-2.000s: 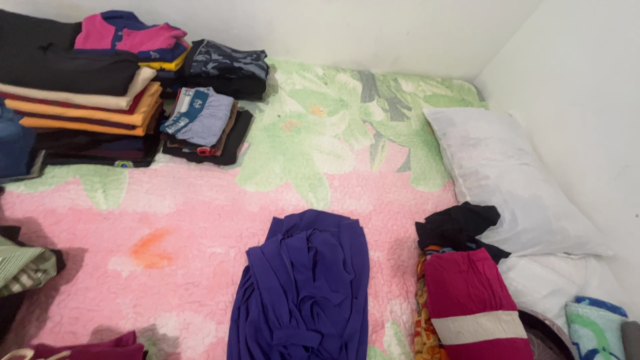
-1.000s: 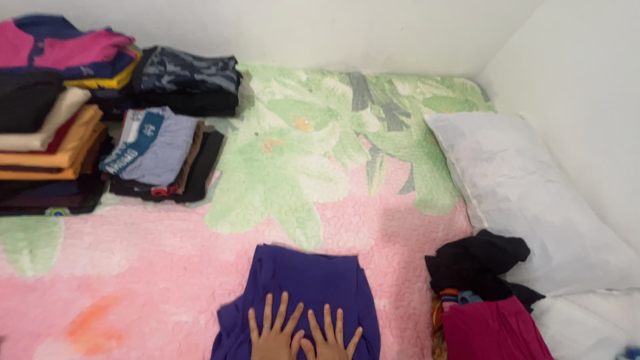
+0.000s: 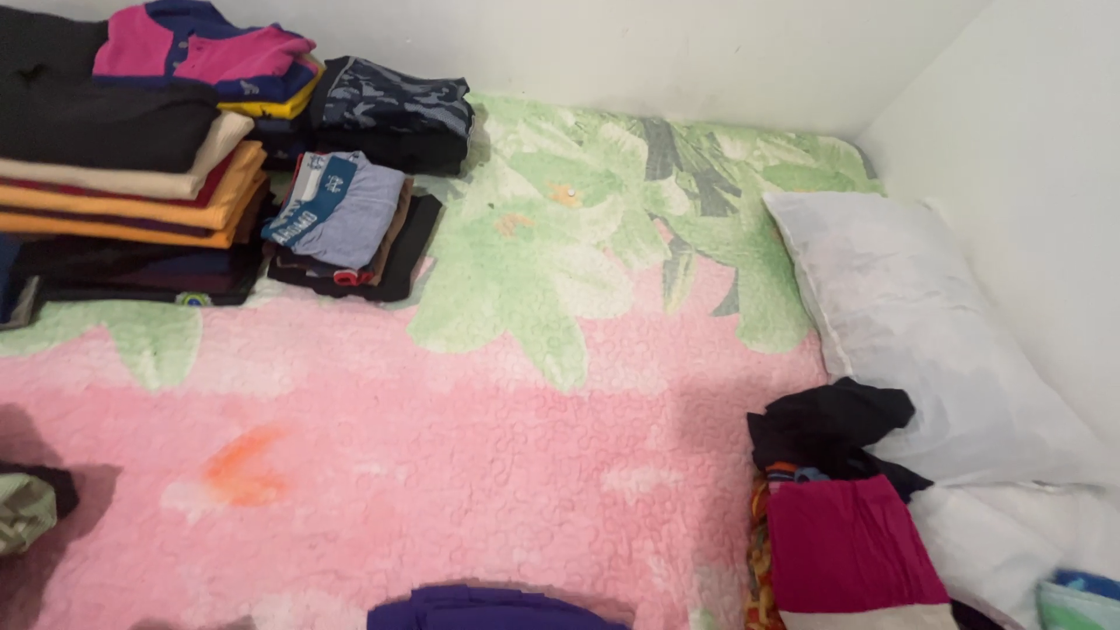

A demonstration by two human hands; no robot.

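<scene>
Neither my left hand nor my right hand shows in the head view now. A purple cloth garment [image 3: 499, 610] lies at the bottom edge on the quilted floral bedspread [image 3: 490, 455], with only its upper edge in sight. At the right, a magenta cloth with a pale band [image 3: 853, 547] lies over orange patterned fabric, and a black crumpled garment [image 3: 827, 420] is just above it. Whether my hands touch the purple cloth cannot be seen.
Folded clothes stand in a tall stack [image 3: 105, 131] at the upper left. Beside it are folded underwear [image 3: 350, 210] and a camouflage-patterned garment [image 3: 394, 101]. A white pillow [image 3: 927, 324] rests near the right wall. Greenish fabric [image 3: 26, 512] lies at the left edge.
A second ago both hands lay spread flat on the purple garment; now they are out of view. The view has shifted, leaving only the top of the garment visible.
</scene>
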